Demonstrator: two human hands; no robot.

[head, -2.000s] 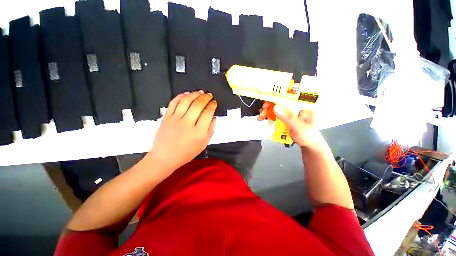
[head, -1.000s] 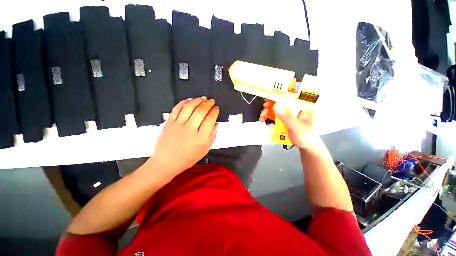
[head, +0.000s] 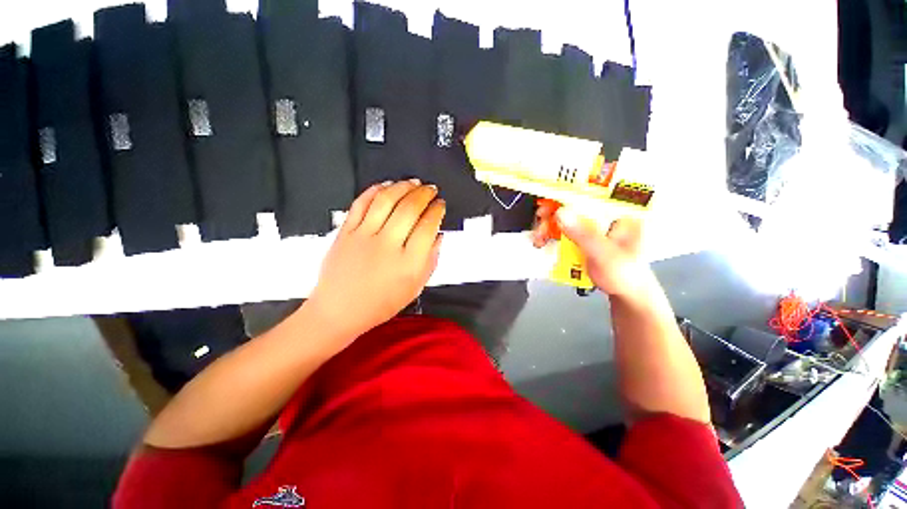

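Observation:
Black panels [head: 227, 169] lie overlapped in a row across the white table [head: 149, 283], with notched edges. Several show a small grey rectangle [head: 375, 124]. My right hand [head: 597, 244] is shut on the yellow glue gun [head: 532, 159], fingers at its orange-red trigger. The gun points left, its tip beside the rightmost grey rectangle [head: 445, 130]. A thin pale strand hangs under the barrel. My left hand [head: 386, 244] lies palm down, fingertips on the lower part of a panel. What is under its palm is hidden.
A clear plastic bag with black contents [head: 761, 119] lies on the right. A black cord [head: 631, 30] runs at the top. A cardboard box with black contents [head: 189, 343] stands below the table edge at left. Orange cable [head: 793, 316] and a dark bin [head: 726, 368] are lower right.
The view has shifted slightly, so the panels, gun and hands appear a little further right. Both hands keep about the same place relative to the panels.

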